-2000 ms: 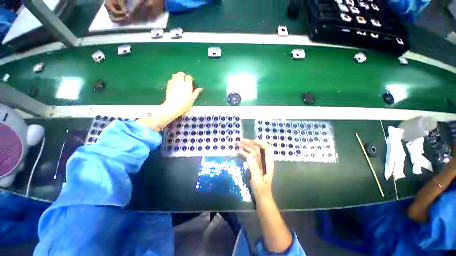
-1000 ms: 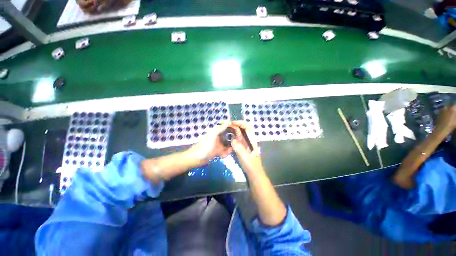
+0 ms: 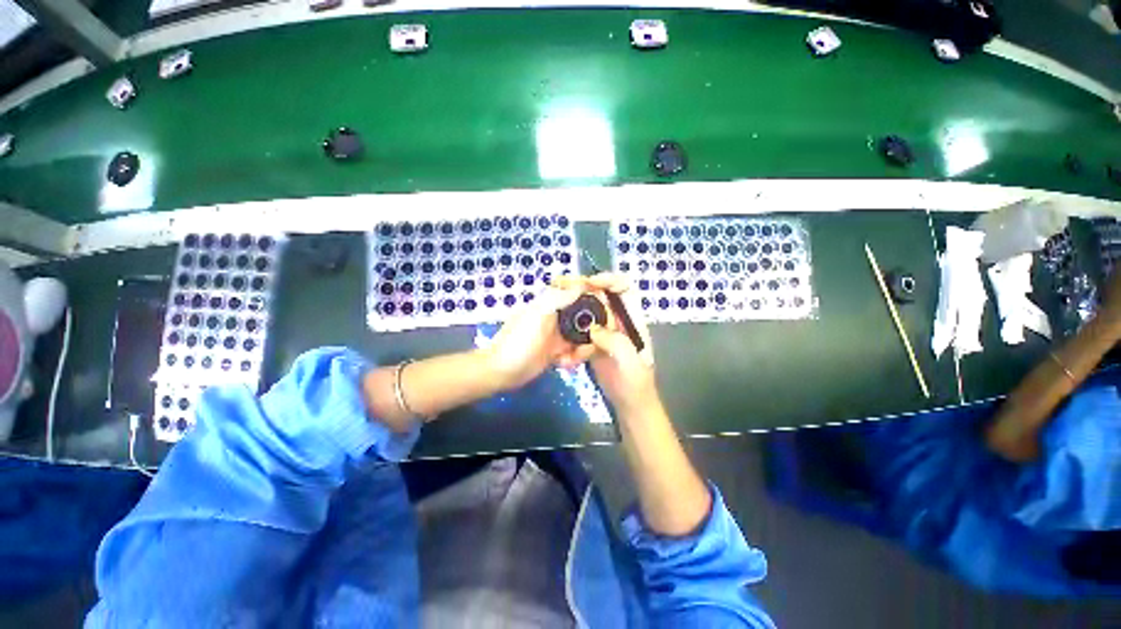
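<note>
A round black housing [image 3: 582,320] with a pale centre ring is held between both hands, above the bench in front of me. My left hand [image 3: 532,338] grips it from the left. My right hand [image 3: 618,348] touches it from the right and also holds a thin dark pen-like tool [image 3: 629,322]. A shiny blue small-part sheet [image 3: 578,391] lies under the hands, partly hidden by them. Blister trays of dark round parts lie behind the hands, one at centre [image 3: 473,268] and one to the right [image 3: 713,268].
A third blister tray [image 3: 219,322] stands lengthwise at left, beside a black flat device [image 3: 135,344]. The green belt [image 3: 467,111] carries black rounds and white square parts. A yellowish stick [image 3: 899,322] and white strips [image 3: 960,295] lie right. Another person's arm [image 3: 1045,381] is far right.
My left hand has come back from the belt to meet my right, and a black housing is now held between them. The view has shifted, and parts on the belt have changed position.
</note>
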